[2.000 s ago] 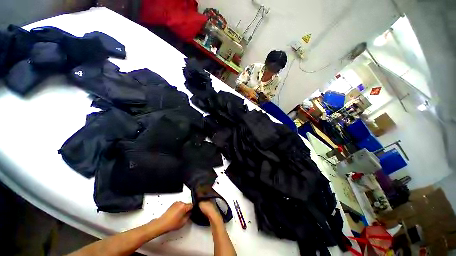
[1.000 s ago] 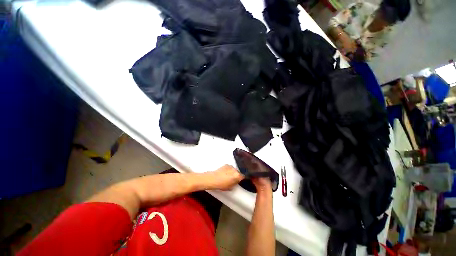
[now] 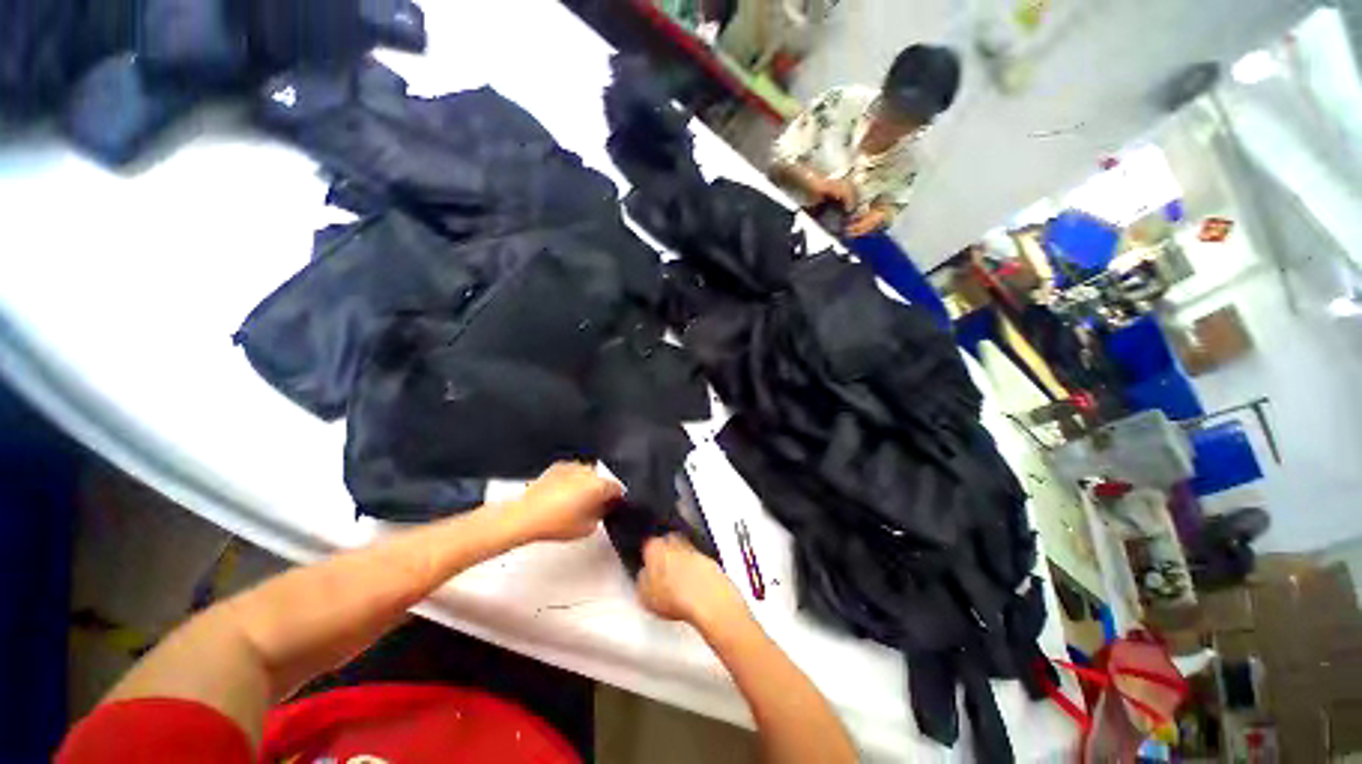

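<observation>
A small black pouch [image 3: 639, 534] is held between my two hands over the white table, close to the near edge of the finished pouches. My left hand [image 3: 568, 502] is closed on its left edge. My right hand [image 3: 680, 578] is closed in a fist on its lower right part. The red-handled thread snips [image 3: 750, 560] lie on the white cover just right of my right hand. The finished pouches [image 3: 508, 381] lie in a flat overlapping pile beyond my hands. The unfinished pouches [image 3: 881, 433] form a rumpled black heap on the right.
The white-covered table [image 3: 150, 329] has a curved near edge. Padded pouches [image 3: 120, 105] lie at the far left corner. Black straps [image 3: 934, 694] hang from the right heap. Another person [image 3: 881, 135] sits beyond the table. A blue bin [image 3: 33, 523] stands at the left.
My right hand was inside the pouch and is now outside, gripping it. My left hand has moved to the pouch's upper left. The camera view has shifted between frames.
</observation>
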